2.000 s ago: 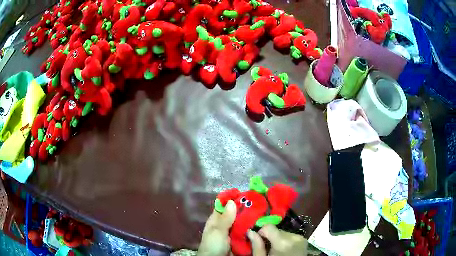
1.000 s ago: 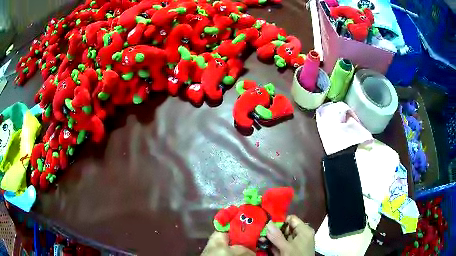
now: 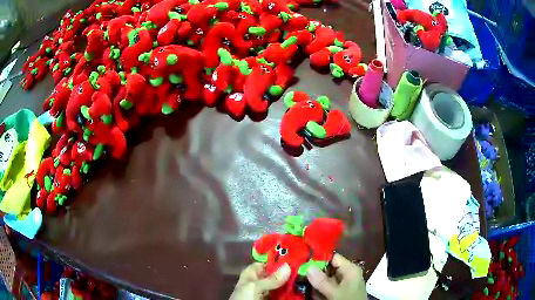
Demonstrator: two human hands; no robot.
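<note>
A red plush pepper toy (image 3: pixel 288 251) with a green leaf top, green tips and small eyes is held at the bottom middle of the head view. My left hand (image 3: pixel 258 283) grips its lower left side, thumb on the red body. My right hand (image 3: pixel 340 282) grips its lower right side, thumb by a green tip. The toy's lower end and parts of both hands are cut off by the picture's edge or hidden. Whether a needle or thread is in my fingers cannot be seen.
A single pepper toy (image 3: pixel 314 124) lies ahead, with a large toy pile (image 3: pixel 176 64) behind it. At right are a pink cone (image 3: pixel 371 83), a green cone (image 3: pixel 406 95), a tape roll (image 3: pixel 444 120), a smartphone (image 3: pixel 405 228) on scraps and a pink box (image 3: pixel 431 67).
The held toy has been turned and its face now tilts left. My left thumb has come onto its front. The view has shifted slightly.
</note>
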